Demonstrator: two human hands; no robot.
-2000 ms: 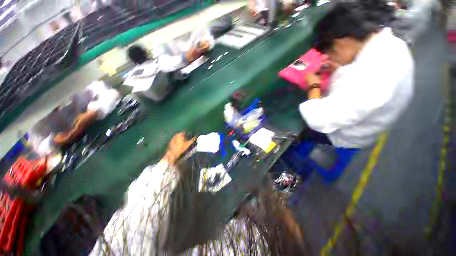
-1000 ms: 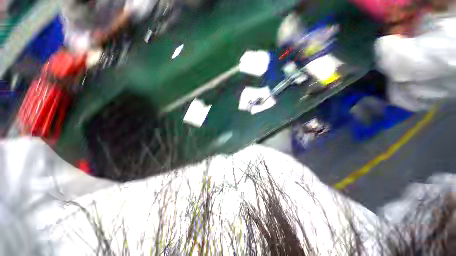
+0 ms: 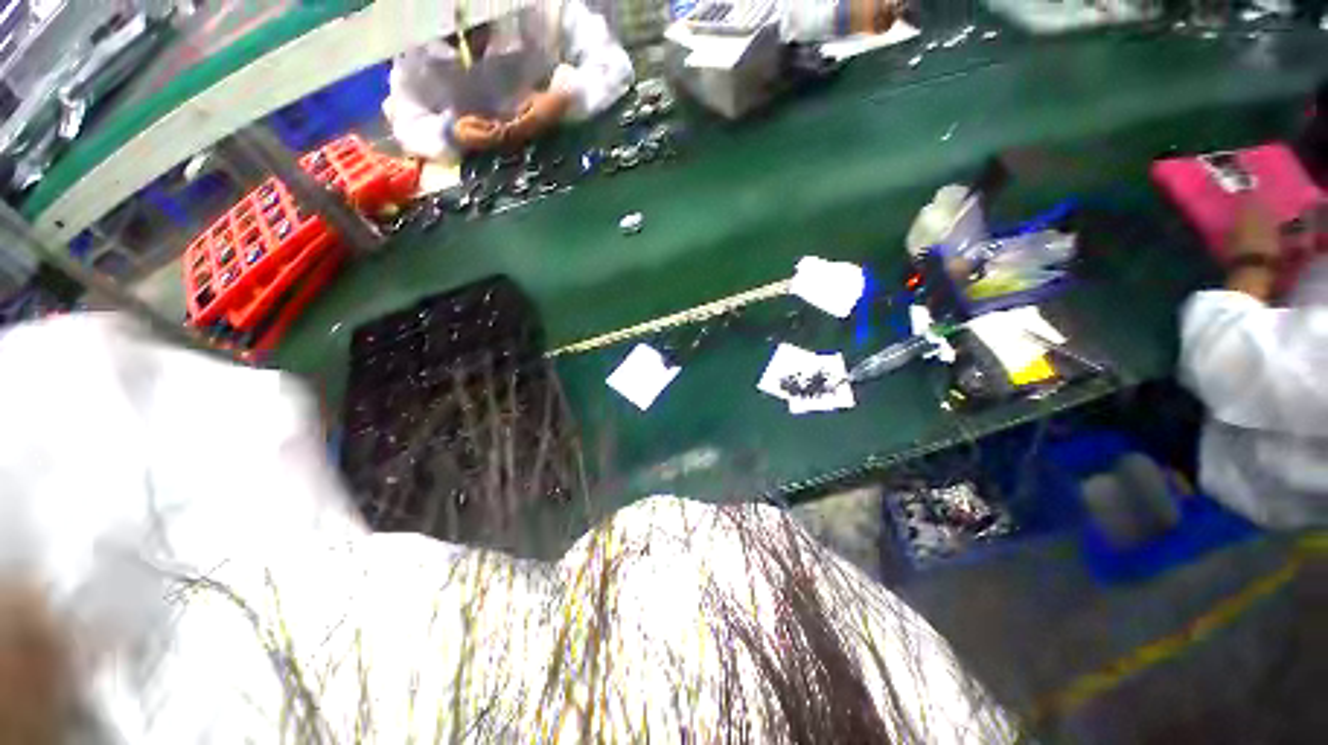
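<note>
Neither of my hands shows clearly; a brown blur at the lower left edge is too unclear to name. Nearest in front, a black gridded tray [image 3: 437, 386] lies on the green bench [image 3: 699, 437], partly behind hair and white cloth. Right of it lies a plain white paper [image 3: 642, 377]. Further right, the screw paper [image 3: 787, 396] bears a heap of tiny dark specks. A power screwdriver [image 3: 888, 358] lies with one end at that paper. A rumpled white piece [image 3: 829, 285] is at the end of a long cream strip [image 3: 685, 319].
Red gridded trays [image 3: 270, 262] are stacked at the far left. Small loose parts lie before a person across the bench [image 3: 510, 88]. A clear plastic bag [image 3: 947, 223] and blue items lie at right. Another person [image 3: 1267, 379] holds a pink item. Blue bins [image 3: 947, 527] stand below the bench edge.
The view has swung left and steadied; the black and red trays show fully. The hand seen on the bench two seconds ago is out of view. The bench papers look unchanged since one second ago.
</note>
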